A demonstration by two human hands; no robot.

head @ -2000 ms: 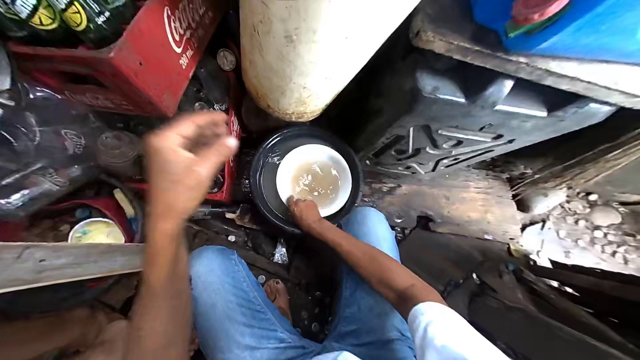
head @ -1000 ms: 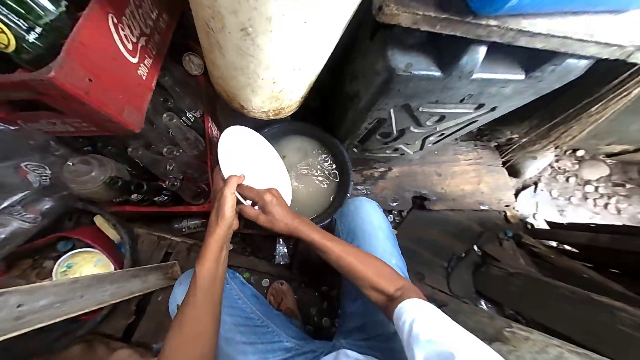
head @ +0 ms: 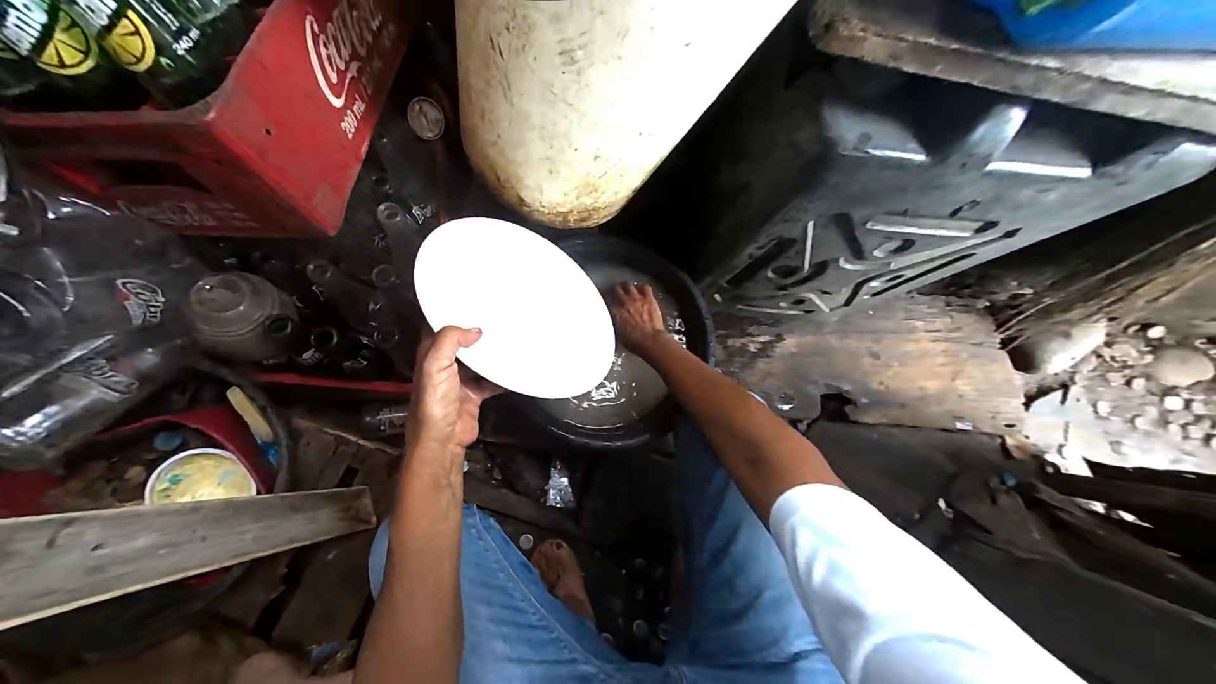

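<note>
My left hand (head: 446,385) grips a white oval plate (head: 513,309) by its lower left edge, thumb on the visible face. The plate is tilted and overlaps the left part of a round black basin (head: 698,313). Cloudy water (head: 617,389) with bubbles fills part of the basin. My right hand (head: 638,312) dips into this water beside the plate's right edge; its fingertips are partly under the surface, so whether they hold anything is unclear.
A red bottle crate (head: 285,104) stands upper left, near loose glass bottles (head: 323,337). A whitish container (head: 560,104) rises behind the basin, a black plastic container (head: 883,209) to its right. A wooden plank (head: 190,546) juts in at lower left.
The plate was down in the basin two seconds ago, then held up by both hands. Now only my left hand holds it, and my right hand has moved into the water.
</note>
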